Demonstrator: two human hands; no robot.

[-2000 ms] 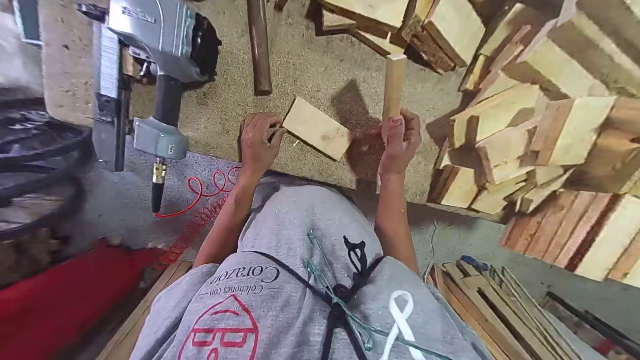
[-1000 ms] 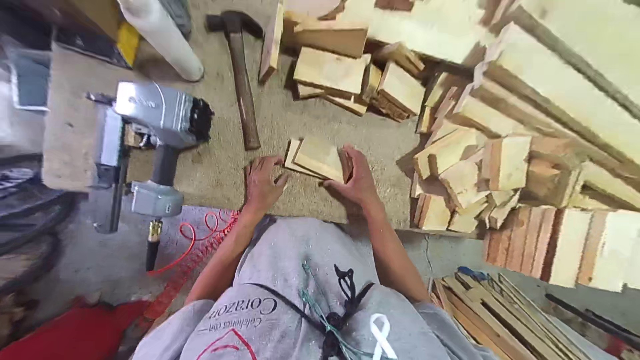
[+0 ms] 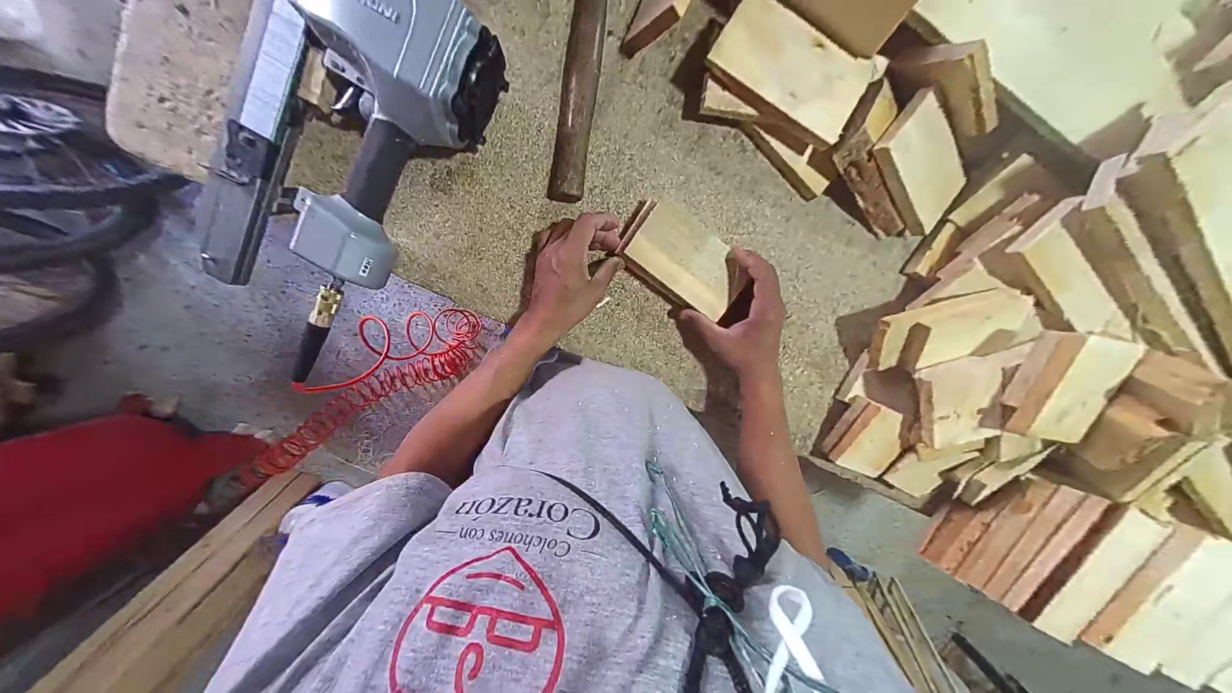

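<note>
A short stack of rectangular wooden blocks (image 3: 681,255) lies between my hands near the front edge of the workbench. My right hand (image 3: 746,313) grips the stack's right end, thumb at the near side and fingers at the far side. At the left end, my left hand (image 3: 575,274) is beside the stack with thumb and fingertips at its edge; whether it grips is hard to tell. Beyond the left hand lies the wooden handle of a hammer (image 3: 579,106), its head out of view. A grey pneumatic nailer (image 3: 385,115) rests to the left.
Cut wood blocks (image 3: 799,72) lie at the back, and a large heap of them (image 3: 972,385) covers the right side. A red coiled air hose (image 3: 385,385) hangs by the bench's front left edge. Long boards (image 3: 173,587) and a red cloth-like item (image 3: 106,500) are at lower left.
Two seconds ago one flat block lay between my hands and my right hand held an upright piece. One second ago both hands were at a skewed stack; its pieces now lie more closely aligned.
</note>
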